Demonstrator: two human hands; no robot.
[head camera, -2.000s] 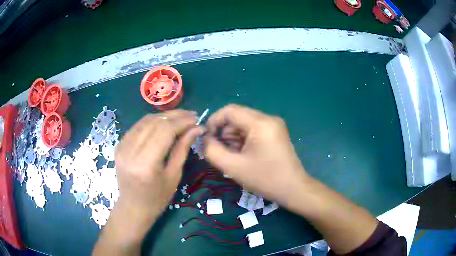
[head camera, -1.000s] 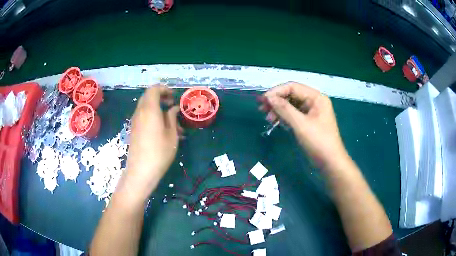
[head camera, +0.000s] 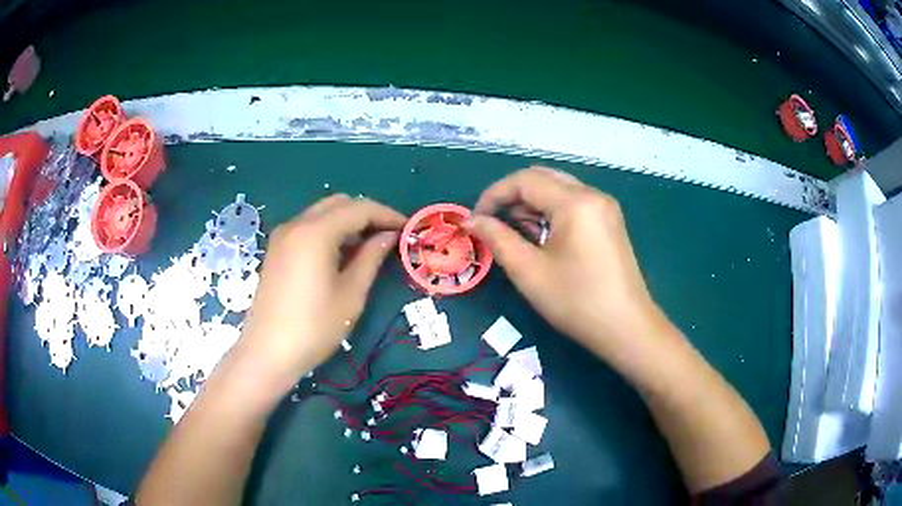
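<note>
An orange-red plastic housing (head camera: 445, 251) stands open side up on the dark green bench, with its spokes and hub showing. My left hand (head camera: 321, 287) grips its left rim between thumb and fingertips. My right hand (head camera: 574, 262) is at its upper right rim, with thumb and finger pinched at the edge. A small whitish piece (head camera: 543, 231) shows under the curled fingers of my right hand. Whether my right fingertips hold a wire or the rim is hidden. Wired modules with white squares (head camera: 501, 336) and dark-red wires lie in a pile below the housing.
Three housings (head camera: 132, 154) stand at left beside a heap of toothed discs (head camera: 178, 316). A red tray (head camera: 22, 188) is at the far left edge. A pale metal rail (head camera: 396, 117) separates bench and belt. Housings (head camera: 797, 118) lie on the belt at upper right. White stacked pieces (head camera: 836, 336) are at right.
My hands have come together at the housing. My left hand has closed on its rim and my right hand has moved in from the right. The view has shifted a little.
</note>
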